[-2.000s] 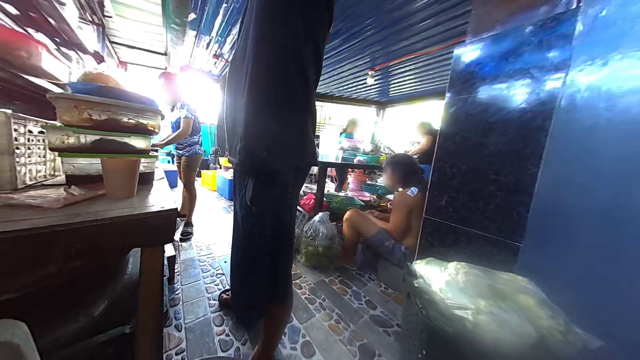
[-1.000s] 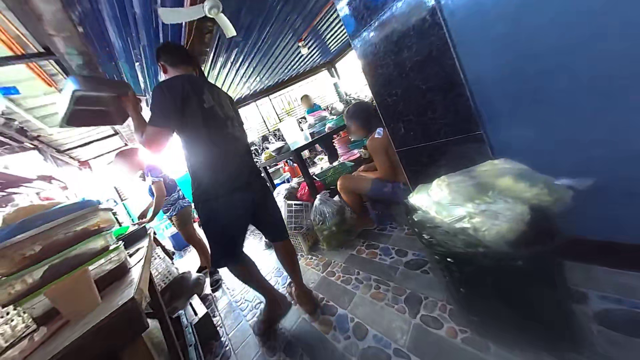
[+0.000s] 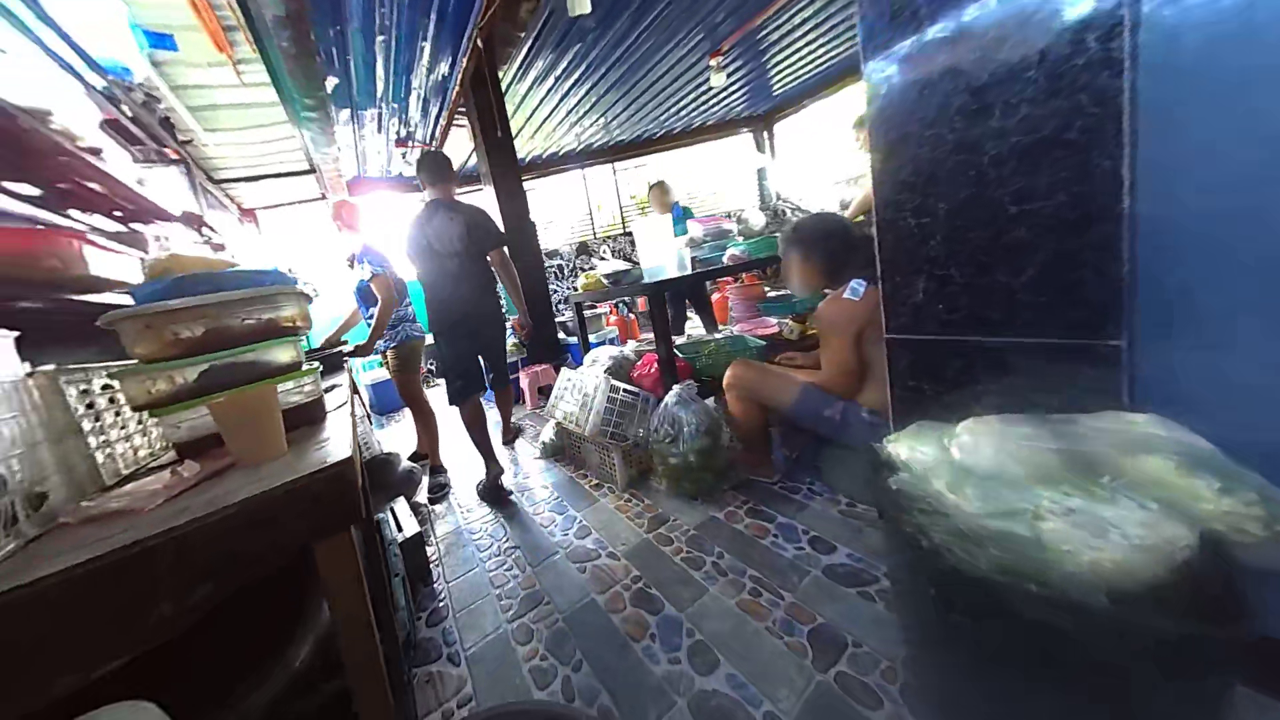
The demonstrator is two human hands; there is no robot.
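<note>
Neither my left hand nor my right hand shows in the head view. At the left, a wooden table [image 3: 300,445] bears stacked lidded plastic food containers [image 3: 210,330] and a tan plastic cup [image 3: 250,422]. A pink plastic bag [image 3: 160,490] lies flat beside the cup. At the lower right, a clear plastic bag with pale green contents [image 3: 1080,490] rests on top of a dark container, partly blurred.
A person in dark clothes [image 3: 460,270] walks on the stone-patterned floor [image 3: 640,620]; another [image 3: 385,310] stands at the left counter. A seated person [image 3: 840,340] is beside a tiled pillar [image 3: 1000,200]. Plastic crates [image 3: 600,405] and a filled clear bag [image 3: 688,440] sit mid-floor.
The person in dark clothes, close in front before, has walked farther off. The tray-like container raised beside that person's head one second ago no longer shows. The view has swung about.
</note>
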